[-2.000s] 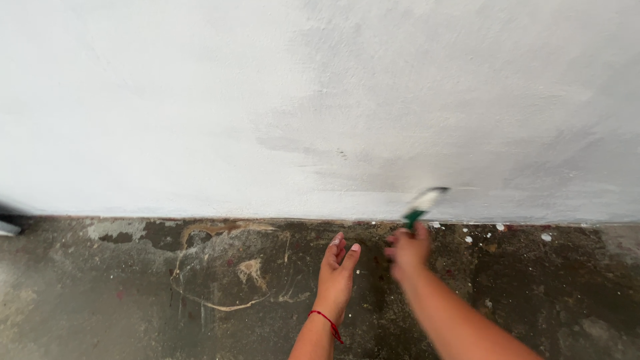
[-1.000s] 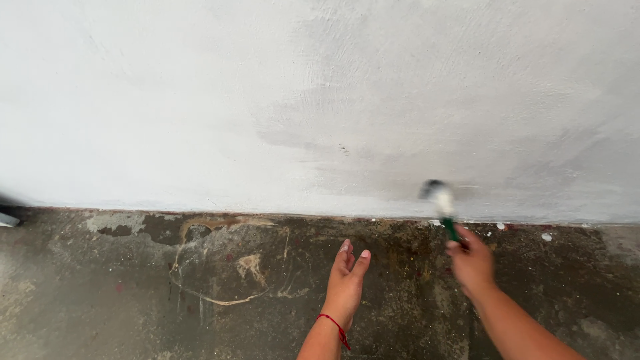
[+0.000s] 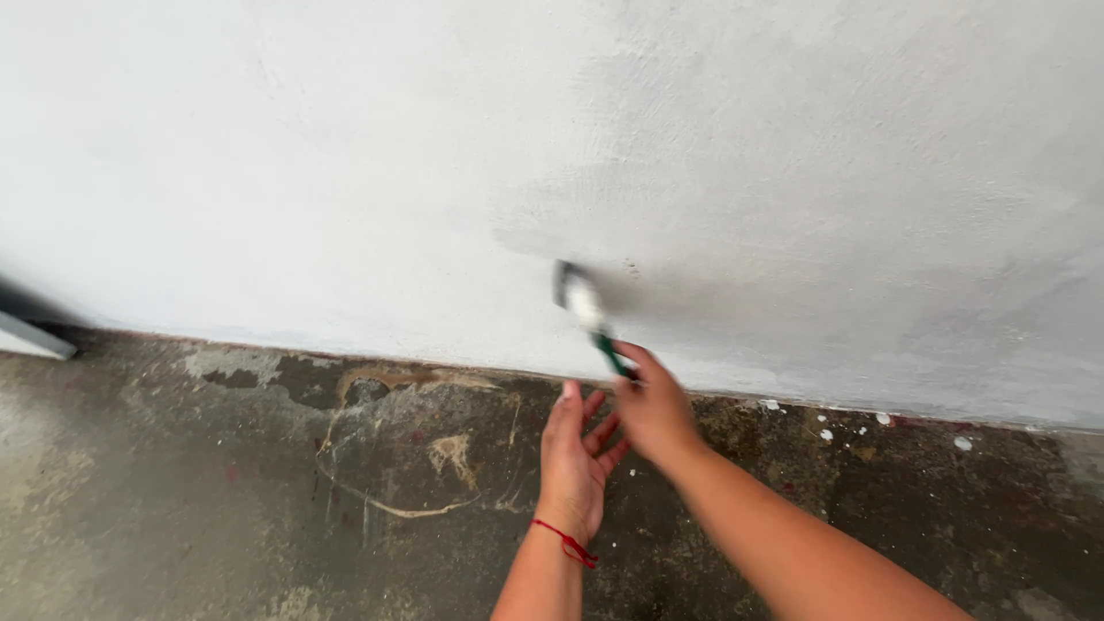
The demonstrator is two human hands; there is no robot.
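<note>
A paintbrush [image 3: 586, 309] with a green handle, a whitish ferrule area and dark bristles is in my right hand [image 3: 657, 407], blurred by motion. Its bristles are at the lower part of a white-painted wall [image 3: 388, 172], beside a greyer patch. My left hand [image 3: 576, 453] is empty, its fingers apart, just left of my right hand and over the floor. The two hands are close together; whether they touch I cannot tell. A red string bracelet [image 3: 565, 542] circles the left wrist.
Stained concrete floor [image 3: 259, 535] meets the wall along its bottom edge. White paint spots [image 3: 962, 443] dot the floor at the right, near the wall. At the far left, a grey-white flat object [image 3: 34, 338] with a dark edge stands against the wall's foot.
My right hand has swung left with the paintbrush since one second ago, when it was further right of my left hand. The left hand stays open.
</note>
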